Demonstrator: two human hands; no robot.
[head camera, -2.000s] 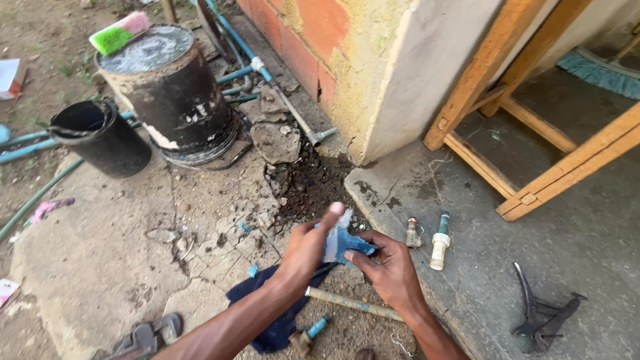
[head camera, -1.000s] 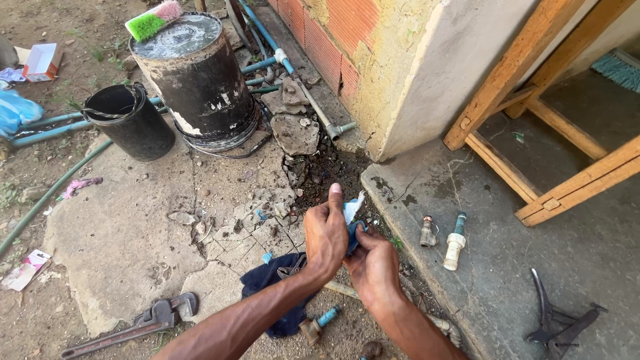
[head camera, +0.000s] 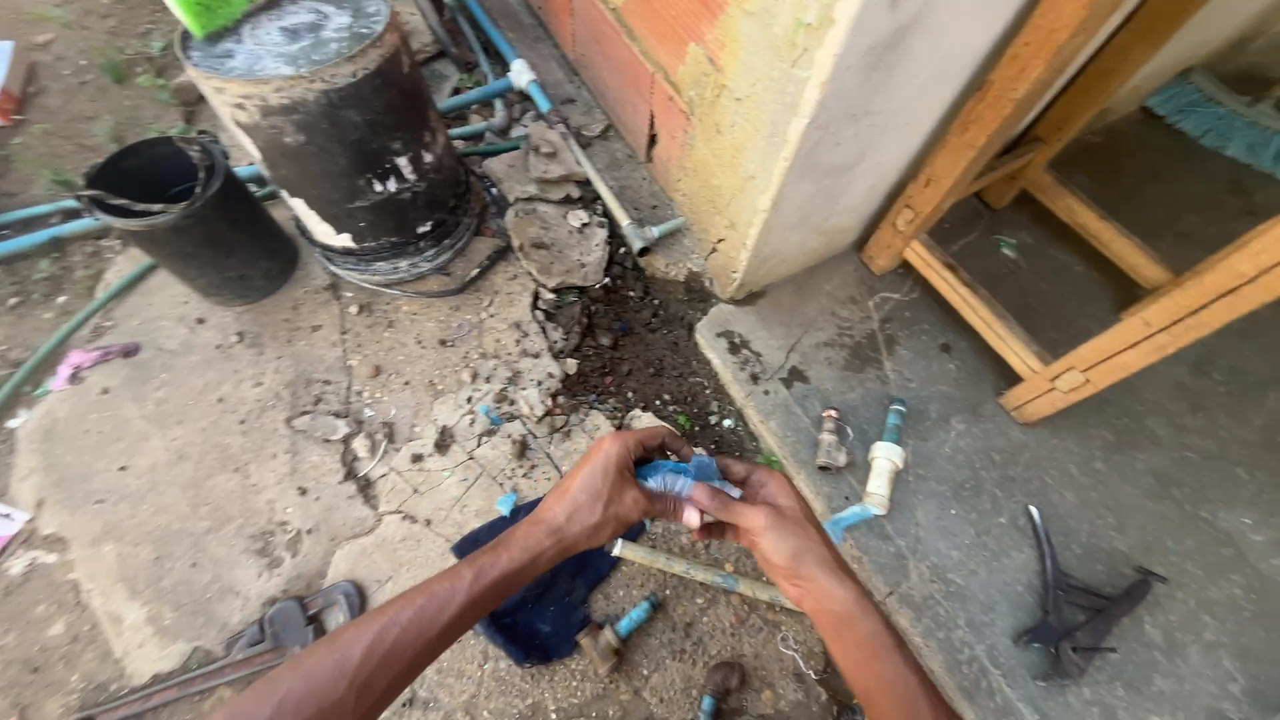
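Note:
Both hands hold a crumpled piece of blue and clear plastic (head camera: 680, 478) between their fingers, above the broken ground. My left hand (head camera: 605, 485) grips its left end, and my right hand (head camera: 765, 515) has its right end, with the thumb across it. Below them a length of dirty pipe (head camera: 700, 572) lies beside a dark blue cloth (head camera: 545, 610). On the cloth's right edge rests a brass fitting with a blue pipe stub (head camera: 620, 632). To the right, on the concrete step, are a metal fitting (head camera: 830, 440) and a white and teal pipe piece (head camera: 884, 460).
A pipe wrench (head camera: 290, 625) lies at lower left, locking pliers (head camera: 1070, 610) at lower right. Further off stand a black bucket (head camera: 200, 230) and a large blackened drum (head camera: 360, 150). A capped pipe (head camera: 605, 190) runs along the wall's foot. A wooden frame's leg (head camera: 1150, 330) stands on the step.
The hands have drawn a little apart, and more of the plastic shows between them. A light blue strip now shows by the white and teal pipe piece, where none was seen before.

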